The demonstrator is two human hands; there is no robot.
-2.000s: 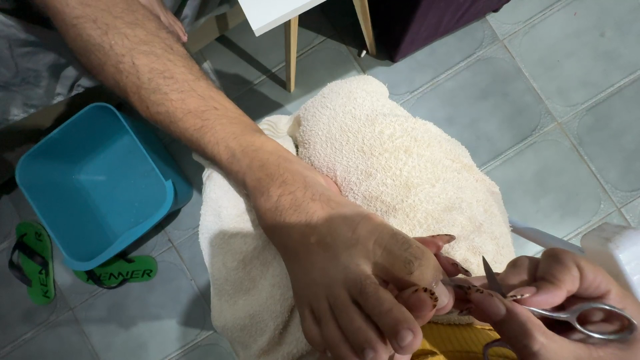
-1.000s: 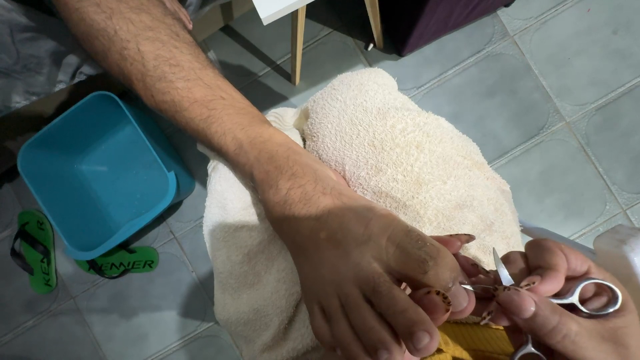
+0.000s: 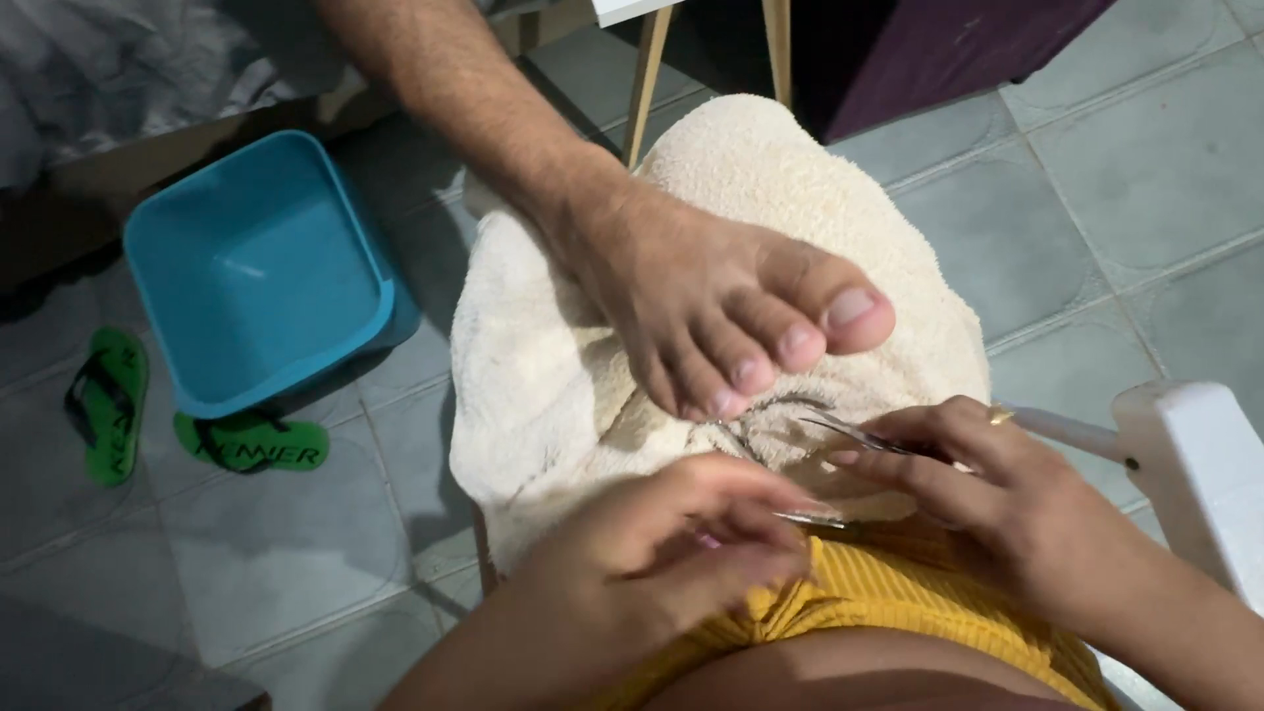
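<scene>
Another person's bare foot (image 3: 731, 286) rests on a cream towel (image 3: 810, 168), its toes pointing toward me. At the right, my right hand (image 3: 958, 484) grips a slim metal tool (image 3: 854, 432), probably the small scissors, with its pointed end out over the towel; its handles are hidden. My left hand (image 3: 691, 543), blurred and with curled fingers, is over my lap below the toes. A silver tool (image 3: 812, 518) shows at its fingertips; whether the hand holds it is unclear. More dark metal implements (image 3: 785, 402) lie on the towel, close to the toes.
A blue plastic basin (image 3: 262, 276) stands on the tiled floor at the left, beside green flip-flops (image 3: 117, 405). A white table with wooden legs (image 3: 647, 84) and a purple piece of furniture (image 3: 918, 59) are at the top. A white chair arm (image 3: 1185, 464) is at the right.
My hands have come away from the big toe, which they were touching, and back toward my lap. My left hand has let go of the foot. The foot's toes are now fully in sight.
</scene>
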